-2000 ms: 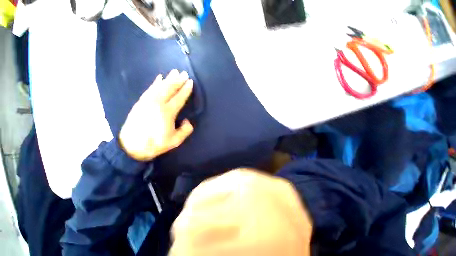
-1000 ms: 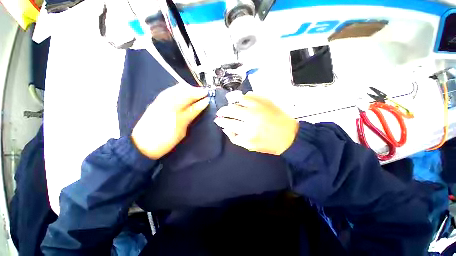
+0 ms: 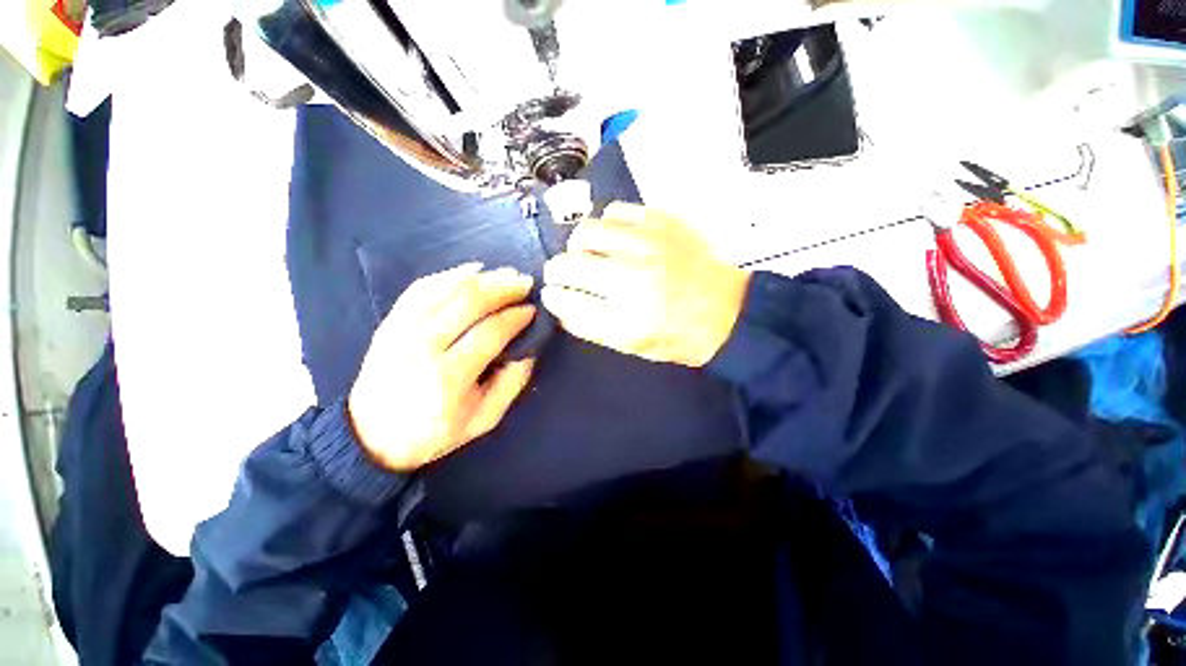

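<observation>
The navy garment panel (image 3: 585, 423) lies under the machine head. A patch pocket (image 3: 423, 245) shows as a raised outline on it, partly covered by my left hand. My left hand (image 3: 442, 364) is on the cloth, left and below the presser foot (image 3: 529, 204), with bent fingers and thumb on the fabric. My right hand (image 3: 644, 284) lies on the cloth just right of it, fingers together and bent onto the fabric below the foot. The fingertips of both hands nearly meet. The cloth under my fingers is hidden.
A black phone (image 3: 796, 98) lies on the machine bed. Red-orange scissors (image 3: 1001, 280) and snips with dark tips (image 3: 988, 182) lie at the right. An orange cord (image 3: 1171, 234) hangs at the right end. Blue cloth (image 3: 1125, 377) is heaped below the table.
My left hand has moved down, away from the foot. The panel has shifted and turned, and the pocket outline now shows further left and up. The camera view has shifted slightly.
</observation>
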